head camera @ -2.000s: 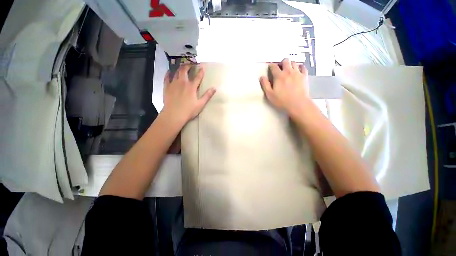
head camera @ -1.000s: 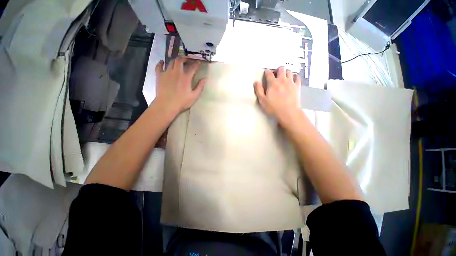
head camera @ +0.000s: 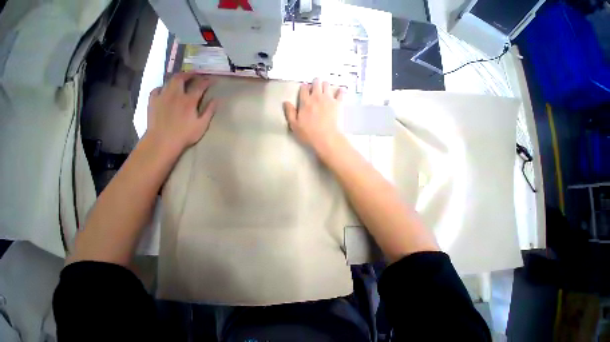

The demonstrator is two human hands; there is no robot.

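Observation:
A large beige panel [head camera: 261,194] lies in front of me and hangs over the table's front edge. Its far edge lies along the white sewing template [head camera: 328,57], near the needle and presser foot [head camera: 257,69]. My left hand [head camera: 179,113] rests on the panel's far left corner, fingers bent at the edge. My right hand [head camera: 318,113] rests on the far right part of the same edge. Both fingertips are partly hidden at the edge, so I cannot tell whether they pinch it. A second beige panel part [head camera: 468,174] spreads to the right, with a bright crease.
The white machine head [head camera: 244,33] stands beyond my hands. A thick panel stack [head camera: 40,133] hangs at the left. A screen [head camera: 501,17], white strips [head camera: 471,67] and a black cord lie at the right rear. A small dark item [head camera: 524,155] lies at the right edge.
Both hands and the panel have moved left relative to the machine head, and the template has shifted left too. A dark plate now shows right of the template.

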